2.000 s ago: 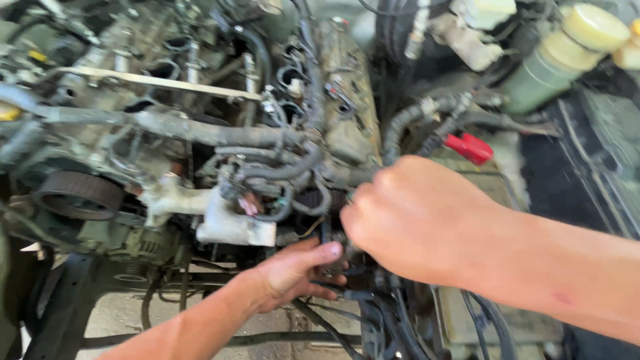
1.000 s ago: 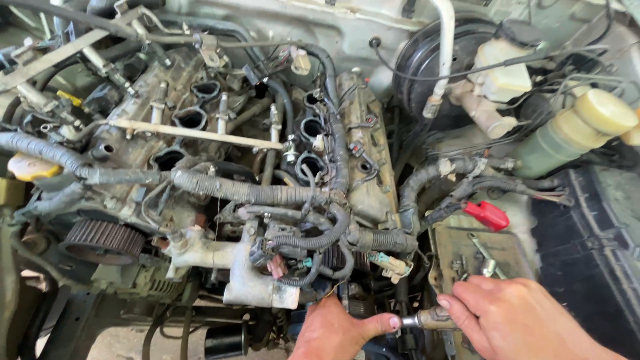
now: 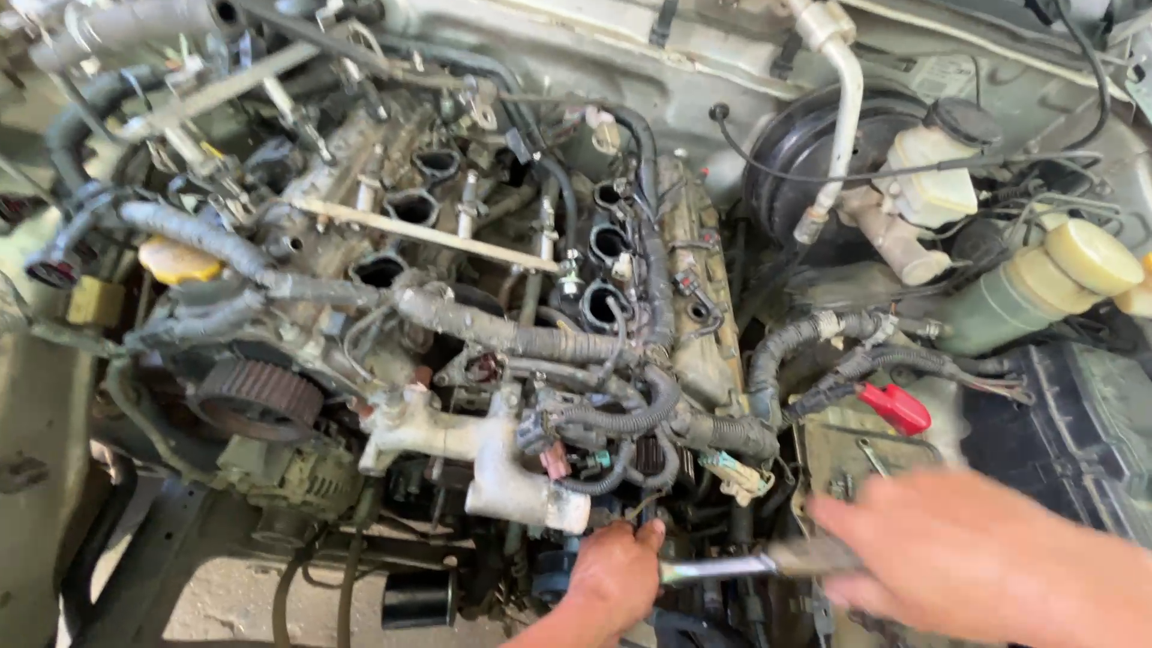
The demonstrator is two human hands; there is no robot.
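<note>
My right hand (image 3: pixel 945 549), blurred, is closed around the handle of a ratchet wrench (image 3: pixel 720 569) at the lower right. The bright metal part of the tool runs left to my left hand (image 3: pixel 616 567), which is closed at its head end, low at the front of the engine. What lies under the left fingers is hidden. Just above the left hand is a pale metal coolant pipe (image 3: pixel 531 504) with an open end. A corrugated wiring harness (image 3: pixel 666 396) and a loose connector (image 3: pixel 738 477) are above and between the hands.
An exposed toothed pulley (image 3: pixel 261 396) and an alternator (image 3: pixel 297 477) are at the left. Open intake ports (image 3: pixel 605 243) show in the engine. A metal tray (image 3: pixel 832 441) with a small wrench (image 3: pixel 873 457), a red terminal cover (image 3: pixel 895 409) and a black battery (image 3: pixel 1062 441) are at the right.
Two seconds ago my hands were close together at the engine front. My right hand has since moved right, with the ratchet wrench now plainly visible. The view has shifted.
</note>
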